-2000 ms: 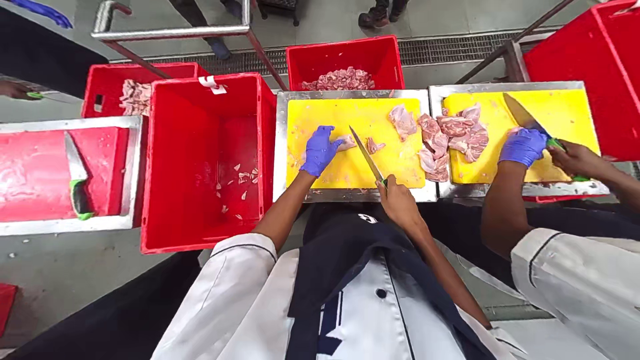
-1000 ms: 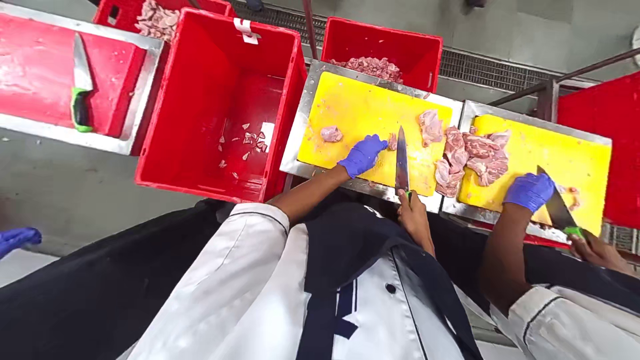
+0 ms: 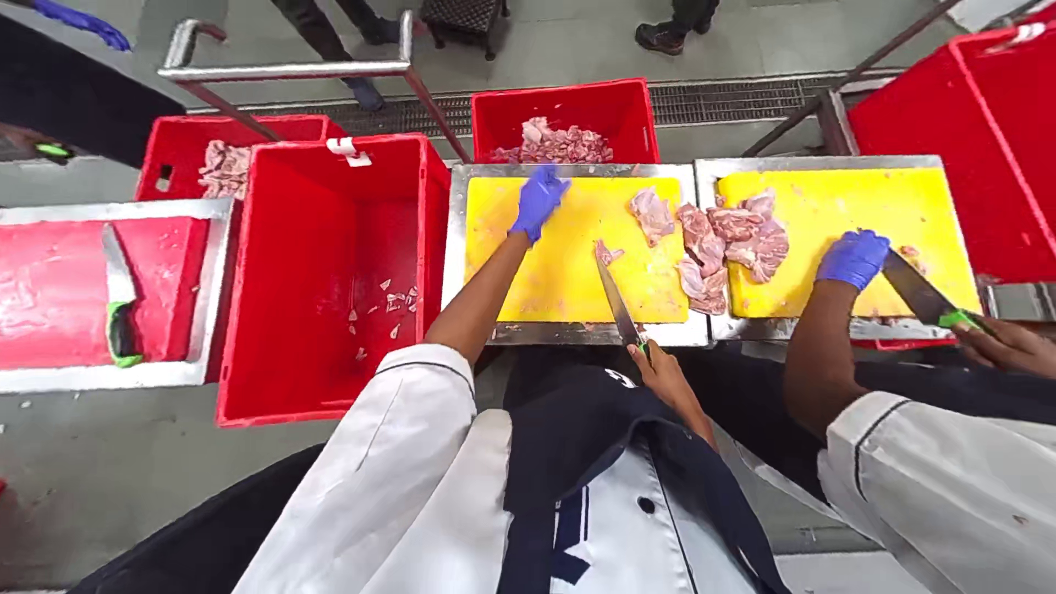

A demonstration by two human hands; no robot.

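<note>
My left hand, in a blue glove, is over the upper part of the yellow cutting board, near the red crate of meat pieces; its fingers are blurred and I see nothing in them. My bare right hand grips a kitchen knife by its green and black handle at the board's front edge. The blade points away from me, its tip at a small scrap of raw meat. A larger raw meat piece lies at the upper right of the board, beside several more pieces at the right edge.
A co-worker's gloved hand and knife are over a second yellow board on the right. A deep red crate with small scraps stands left. Beyond the board is a red crate of meat pieces. Another knife lies on a red board.
My left hand has moved away from me to the far side of the board. The meat piece at the board's left one second ago no longer lies there. The view has shifted.
</note>
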